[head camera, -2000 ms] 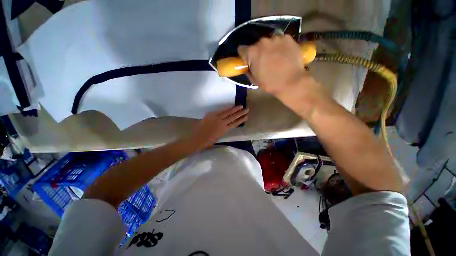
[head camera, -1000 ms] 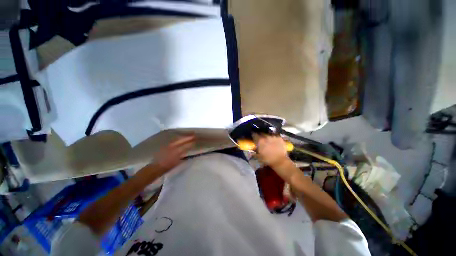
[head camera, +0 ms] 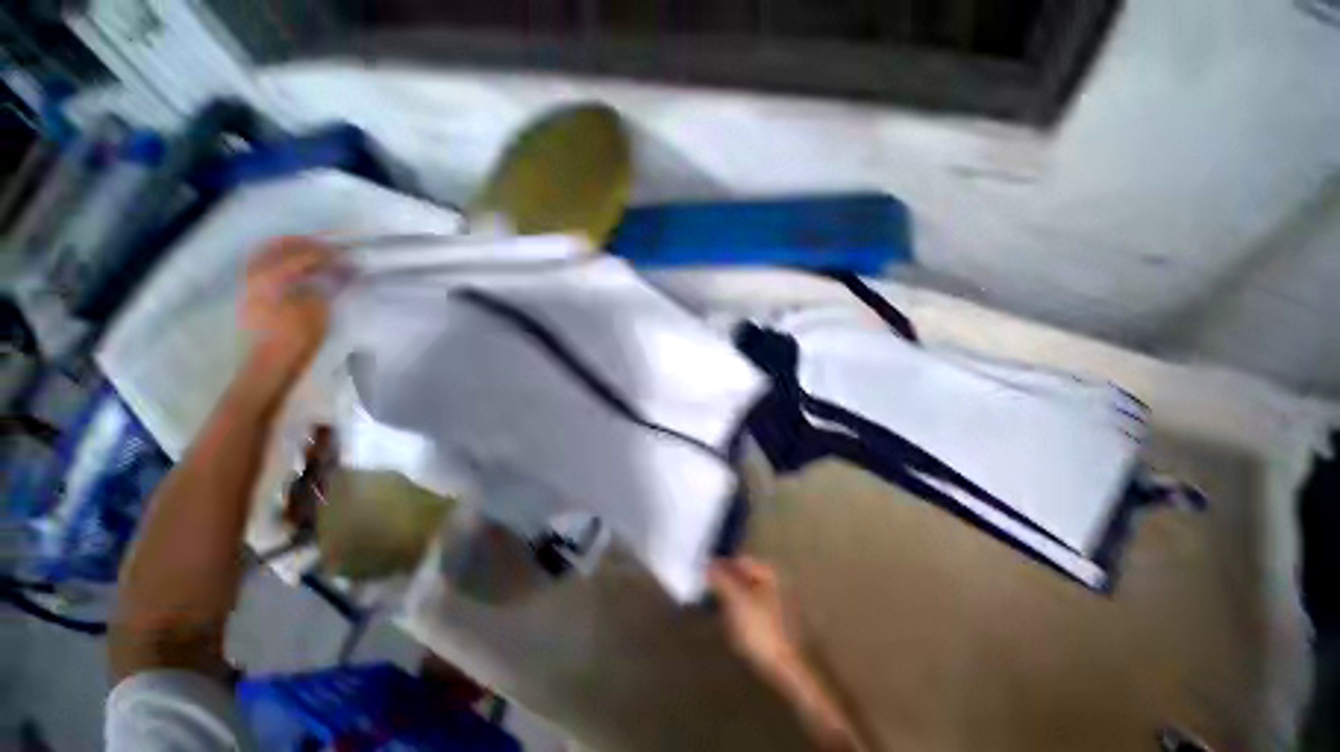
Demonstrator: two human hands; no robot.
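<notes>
A white garment panel point(head camera: 588, 389) with a thin dark curved seam and a dark edge strip hangs stretched between my hands, above the table. My left hand point(head camera: 291, 294) grips its upper left corner. My right hand point(head camera: 750, 588) grips its lower right corner by the dark strip. The view is blurred. A stack of white panels with navy bands point(head camera: 955, 426) lies at the far side of the beige ironing table point(head camera: 941, 632). The iron cannot be made out.
A long blue board point(head camera: 764, 232) stands against the white wall point(head camera: 941, 154). An olive rounded pad point(head camera: 562, 169) is left of it, and another olive shape point(head camera: 379, 522) is nearer. A blue plastic basket point(head camera: 368, 708) is on the floor at lower left.
The view has swung to the left and up towards the wall. My right hand has let go of the iron. Both hands have taken hold of the panel and lifted it off the table.
</notes>
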